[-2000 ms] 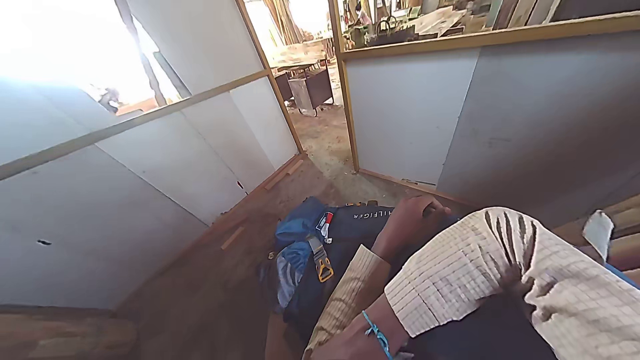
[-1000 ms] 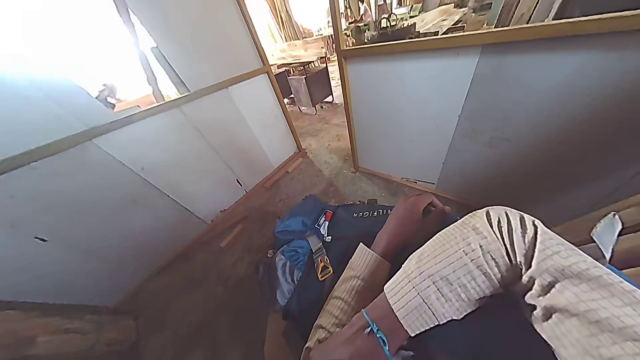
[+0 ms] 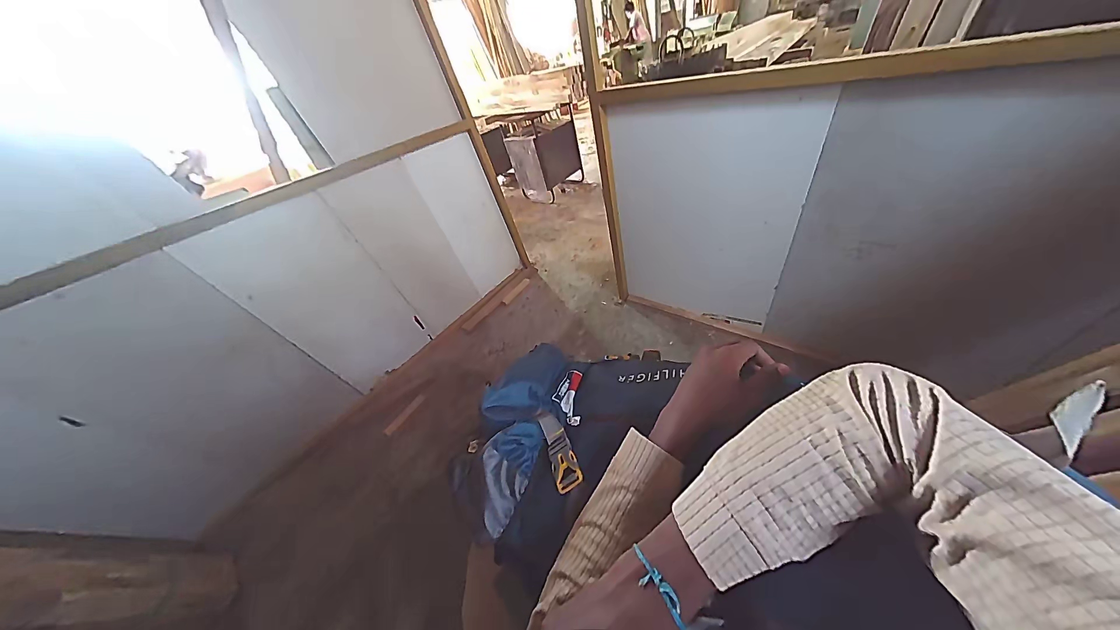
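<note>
My forearms cross in front of me, in cream checked sleeves. My left hand [image 3: 726, 381], its fingers curled, rests at the far right end of a dark blue backpack [image 3: 604, 385]; whether it grips anything is unclear. Lighter blue fabric, a grey strap and a yellow-edged buckle [image 3: 566, 471] show on the bag's left part. My right hand [image 3: 591, 608] lies at the bottom edge by the left forearm sleeve, its fingers hidden or cut off. A light blue cord bracelet [image 3: 658, 584] circles the right wrist.
White panel partitions [image 3: 289, 262] with yellowish wooden rails stand left and right of an opening. Thin wood strips [image 3: 404, 415] lie on the brown floor. Beyond the opening are a metal-legged table [image 3: 538, 144] and stacked boards. More timber [image 3: 1050, 385] lies at the right.
</note>
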